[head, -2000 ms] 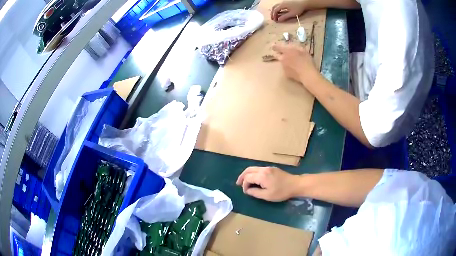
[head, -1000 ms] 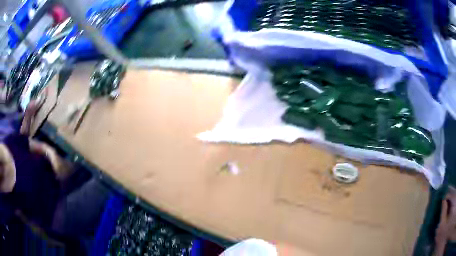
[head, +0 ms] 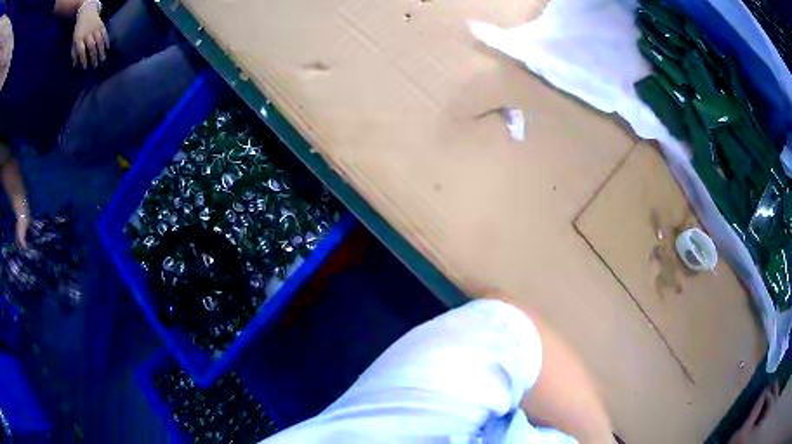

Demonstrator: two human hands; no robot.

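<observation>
A large tan cardboard sheet covers the bench. A small white ring or dish sits on a stained cardboard pad at the right. A white scrap lies on the sheet. Dark-green glossy parts lie in a white liner at the upper right. A white sleeve, probably mine, enters from the bottom; its bare forearm runs down out of the picture, so the hand is cut off. I cannot tell left from right. Neither of my hands can be made out.
A blue floor bin with small shiny parts and a dark ring stands left of the bench edge. Another bin lies below it. A seated person's hand is upper left. Fingers show lower right, owner unclear.
The view has swung along the bench. The neighbours' arms seen working earlier have left the picture. The floor bin, dish and scrap now show clearly. A white sleeve and forearm have come in at the bottom.
</observation>
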